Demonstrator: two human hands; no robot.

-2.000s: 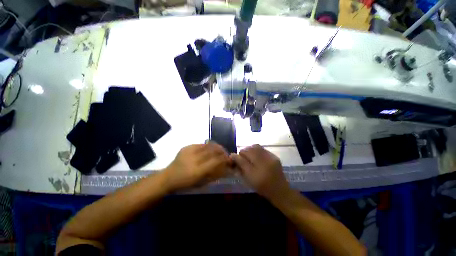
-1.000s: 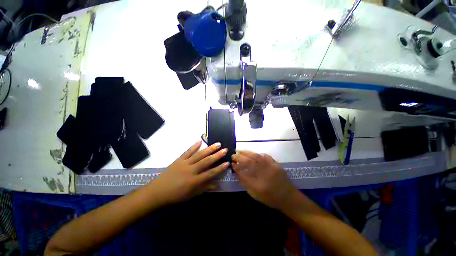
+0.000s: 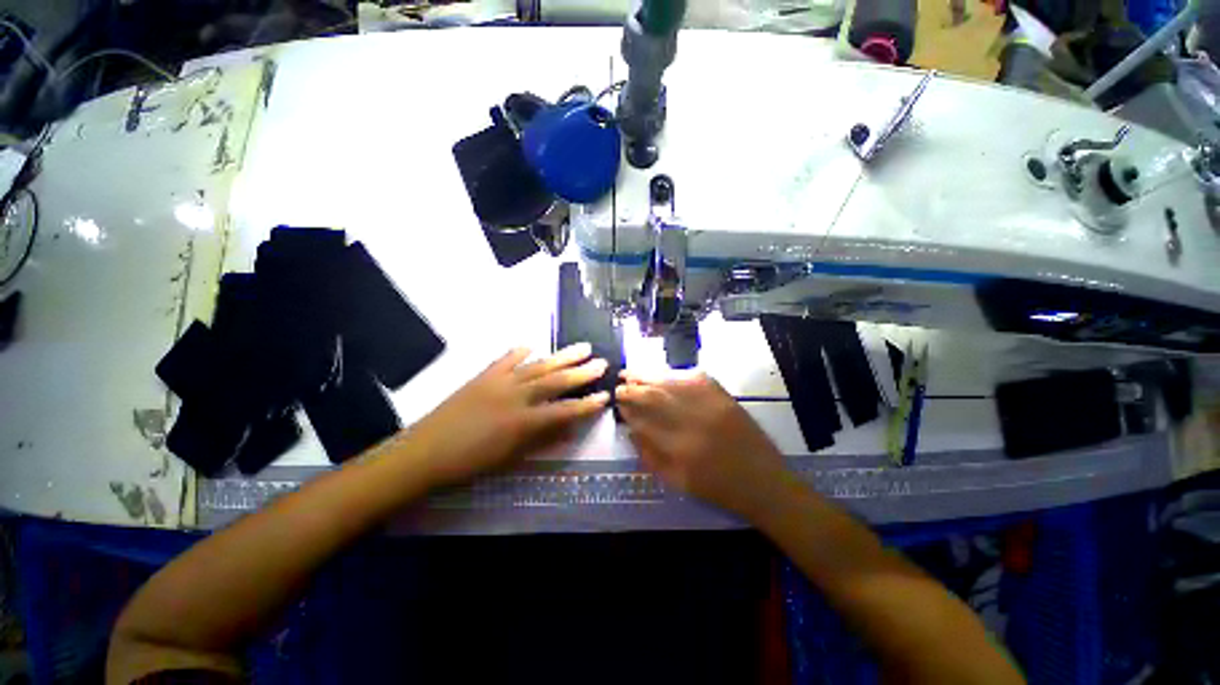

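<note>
A black fabric panel (image 3: 583, 319) lies lengthwise under the left end of the sewing machine head, its right edge at the presser foot (image 3: 652, 319). My left hand (image 3: 515, 408) lies flat on the panel's near left part with fingers spread. My right hand (image 3: 689, 426) is at the panel's near right corner, fingers bent and together, gripping its edge. The near end of the panel is hidden under the fingers. The needle tip is too small to tell.
A fanned pile of black panels (image 3: 288, 335) lies left. Black strips (image 3: 803, 381) and yellowish and blue snips (image 3: 911, 402) lie right. A blue round part (image 3: 573, 150) is left of the machine head (image 3: 856, 201). A ruler strip (image 3: 830, 484) runs along the front edge.
The panel and both hands have moved forward, and the panel's far end now reaches past the presser foot. The camera view has shifted too.
</note>
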